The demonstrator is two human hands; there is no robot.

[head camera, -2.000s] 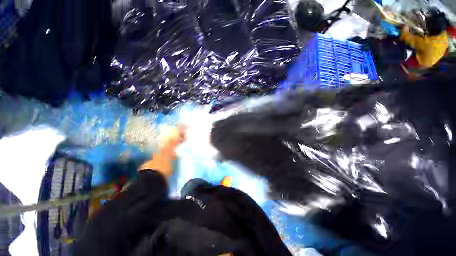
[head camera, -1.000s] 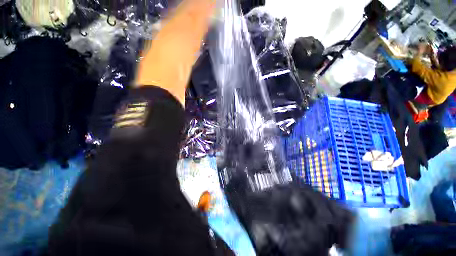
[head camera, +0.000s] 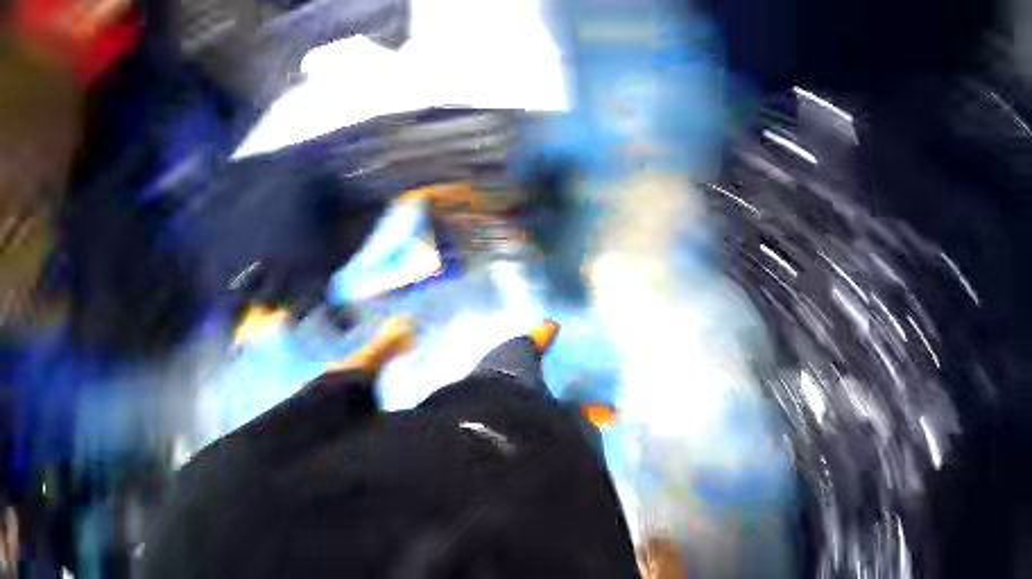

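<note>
The view is strongly blurred. My left hand (head camera: 388,344) shows small and smeared at the end of a dark sleeve, left of centre; its fingers and anything in it cannot be made out. A small skin-coloured patch at the bottom edge, right of centre, may be part of my right hand (head camera: 659,559); it is cut off and blurred. Dark garments in glossy clear film (head camera: 854,339) lie at the right, streaked with white glare. I see no garment clearly held.
A bright white sheet (head camera: 481,62) lies at the top over something greyish and slotted, perhaps a basket. Worn blue floor (head camera: 645,79) runs down the middle. Dark blurred shapes stand at the left, with a red patch (head camera: 85,34) at the top left corner.
The view has swung: the blue crate and the person in yellow have left the picture, and the white sheet has come in. The glossy film seen in front of me is gone from there.
</note>
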